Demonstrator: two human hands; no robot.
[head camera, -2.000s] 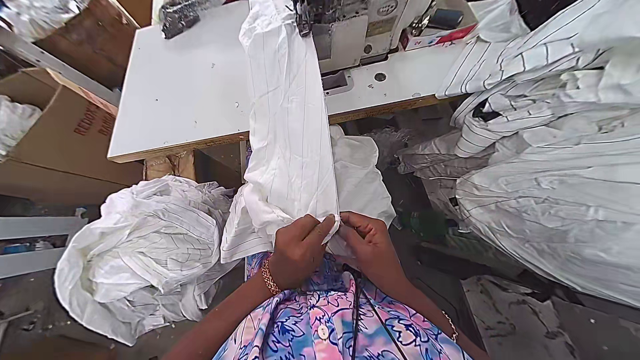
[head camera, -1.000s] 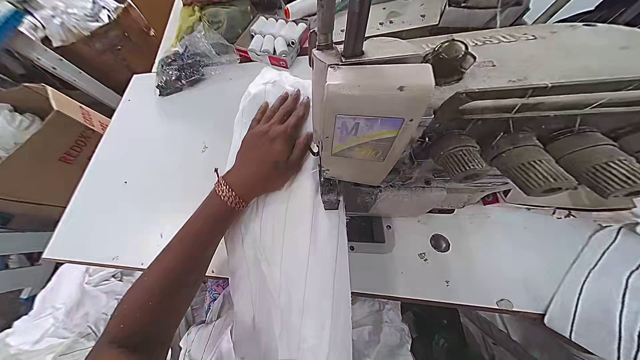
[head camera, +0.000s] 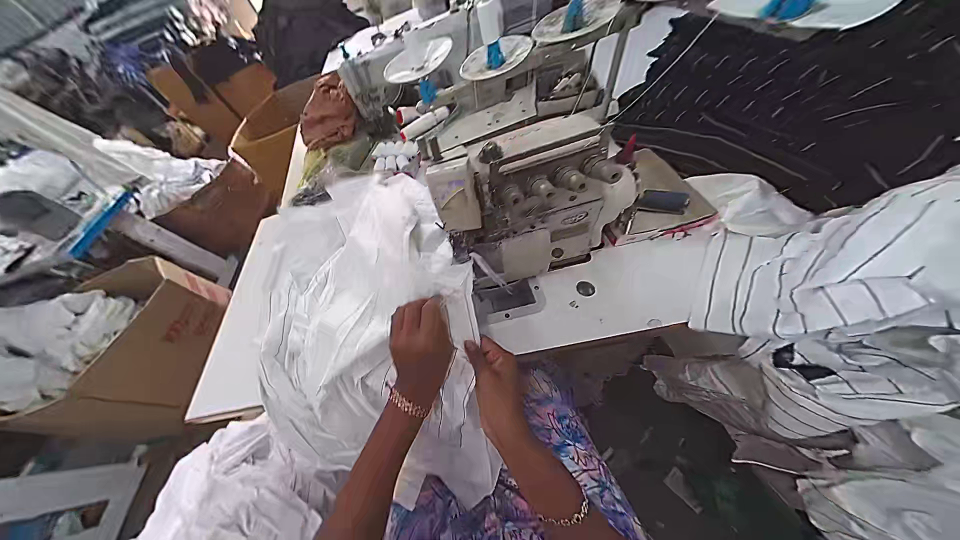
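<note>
White pinstriped fabric (head camera: 337, 322) lies bunched on the sewing table, left of an overlock sewing machine (head camera: 532, 195), and hangs over the front edge towards my lap. My left hand (head camera: 420, 341) grips the fabric near its right edge, with the fingers curled over it. Close beside it, my right hand (head camera: 495, 379) pinches that edge between thumb and fingers. Both hands are just in front of the needle area, where the fabric's far right edge reaches the machine. The cloth hides whether the presser foot is down on it.
Striped white fabric (head camera: 817, 277) is heaped at the right. A cardboard box (head camera: 150, 352) with white cloth stands left of the table (head camera: 232, 345). Behind the fabric are small white thread spools (head camera: 394, 156). More white cloth (head camera: 232, 487) is piled below the table's front edge.
One second ago only my left hand showed, flat on the fabric beside the needle area; now both hands grip its edge nearer me. The fabric has become bunched on the table. The view has drawn back.
</note>
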